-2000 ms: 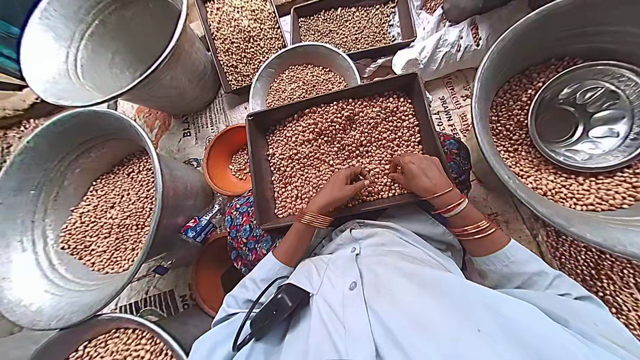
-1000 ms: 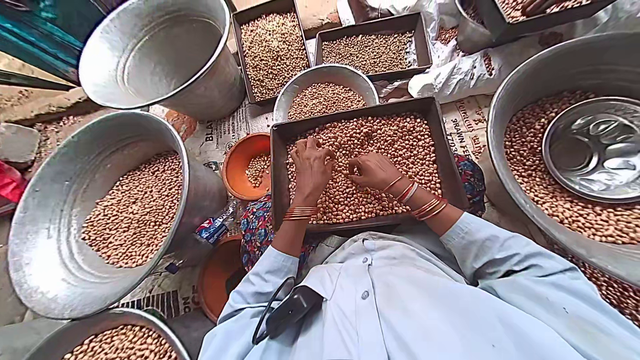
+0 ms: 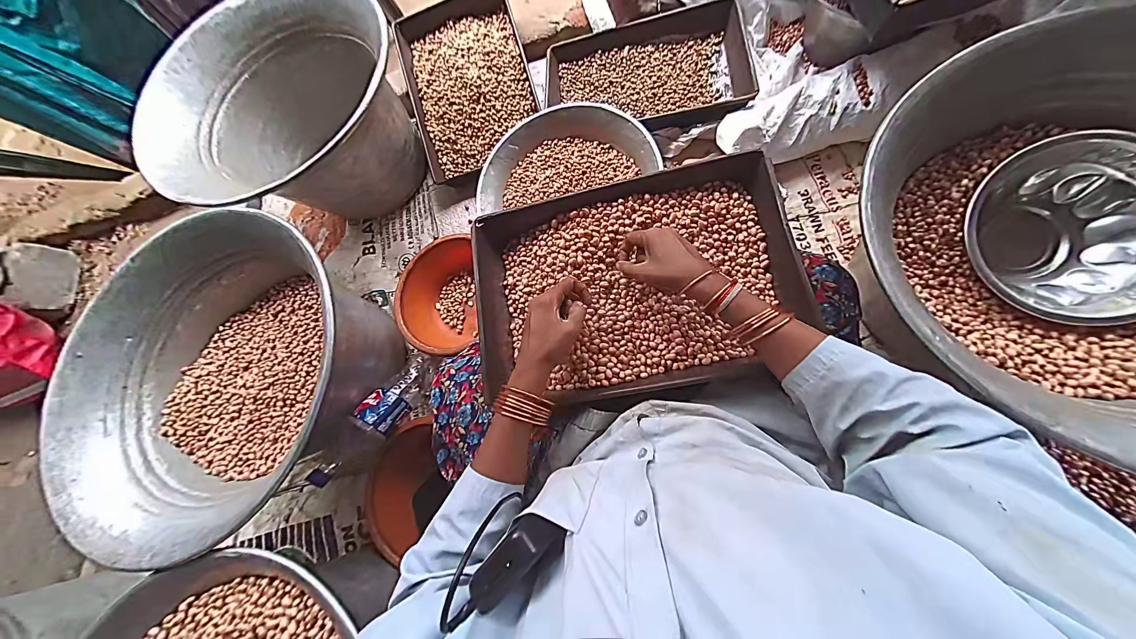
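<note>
A dark rectangular tray rests on my lap, filled with a layer of small brown nuts or beans. Over its left part is my left hand, thumb and fingertips drawn together near the pile. My right hand is bent over the upper middle of the pile with its fingers curled down. Whether either hand pinches a piece is too small to tell. Just left of the tray stands an orange bowl with a few of the same pieces in it.
Large metal tubs stand at the left, upper left and right; a metal dish lies in the right one. Beyond my tray are a metal bowl and two filled trays. Printed sacks cover the ground.
Both hands have moved over the pile: my left hand is nearer the tray's near left side than a second ago, and my right hand is farther up the pile.
</note>
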